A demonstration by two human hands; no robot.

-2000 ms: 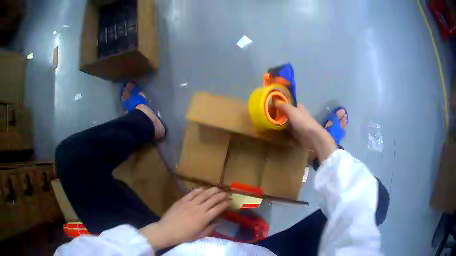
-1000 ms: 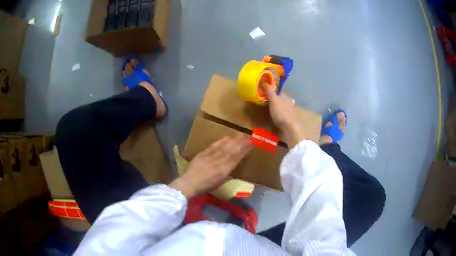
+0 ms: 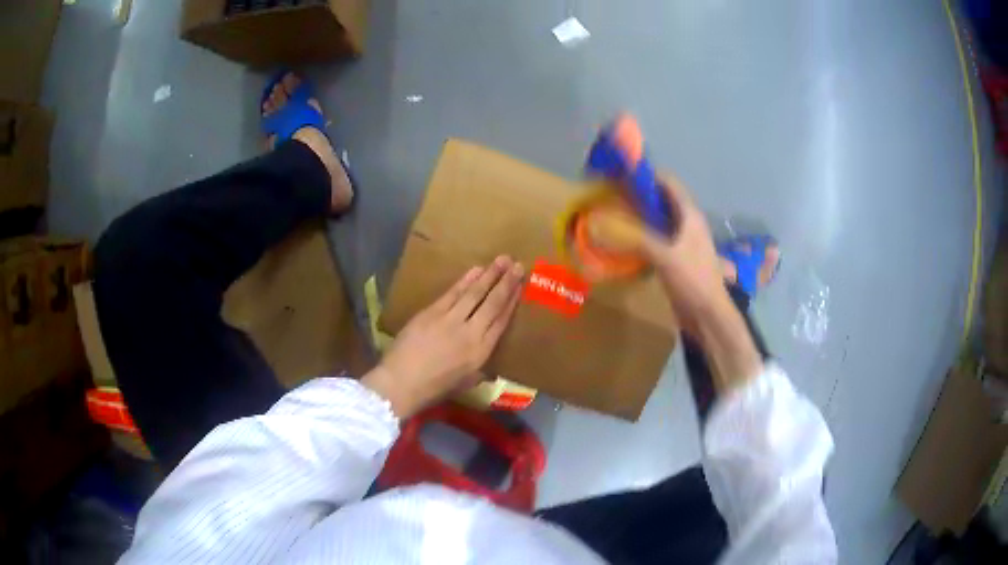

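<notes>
A brown shipping carton (image 3: 597,359) lies between the knees with its top flaps closed. A red-orange seal label (image 3: 556,288) with white print sits near the middle of its top. My left hand (image 3: 448,331) lies flat on the carton just left of the label, fingers together. My right hand (image 3: 674,254) holds the tape gun (image 3: 628,171), blue with an orange part, above the carton's right side; it is blurred. The yellow tape roll (image 3: 577,234) with orange core hangs at its left. Part of a pale yellow backing sheet (image 3: 484,392) shows beside the carton's near edge.
A red plastic stool (image 3: 514,441) stands at the near side, between the legs. An open carton (image 3: 276,35) with dark boxes is at the top left. More cartons (image 3: 39,320) stand at the far left. A cardboard piece (image 3: 951,447) lies at the right. Blue-sandalled feet flank the carton.
The carton's flaps have come down and the label now lies on top. The tape gun has turned and moved right and down since one second ago. My left hand has shifted slightly up and left.
</notes>
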